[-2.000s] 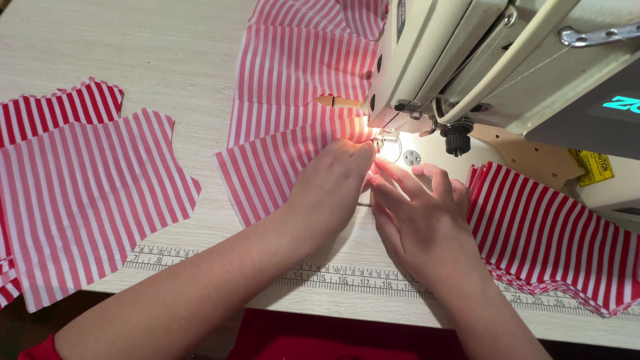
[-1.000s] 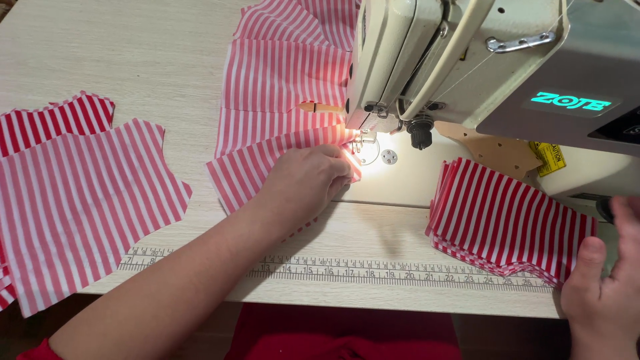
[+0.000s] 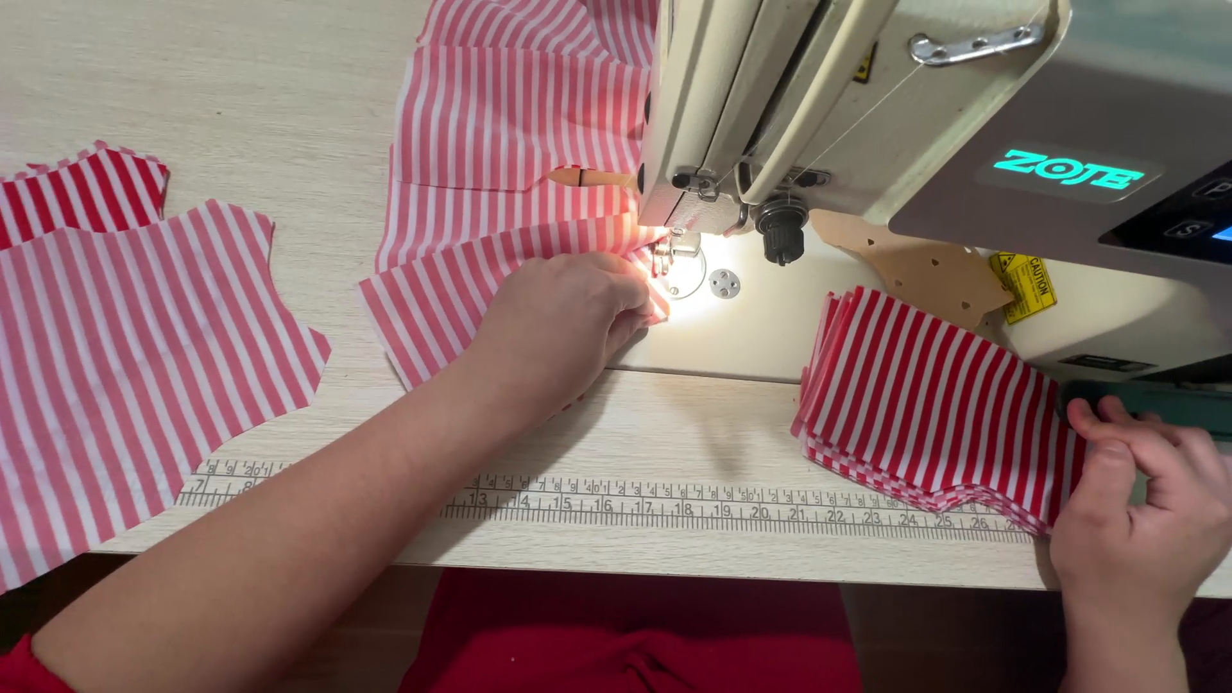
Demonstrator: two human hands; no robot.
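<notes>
Pink-and-white striped fabric lies folded and gathered left of the sewing machine, its edge running to the lit presser foot. My left hand pinches the corner of this fabric just in front of the foot. At the right, a stack of red-and-white striped fabric pieces lies on the table's front part. My right hand is at the right end of that stack, fingers on a dark green object that is partly hidden; whether it grips the object I cannot tell.
More striped pieces lie at the left, over part of the printed ruler strip along the table's front edge. A tan perforated piece and a yellow caution label are under the machine arm. A pointed wooden piece sticks out beside the machine head.
My right hand has left the fabric at the presser foot and moved right, to the far end of the red striped stack. My left hand still holds the fabric near the foot.
</notes>
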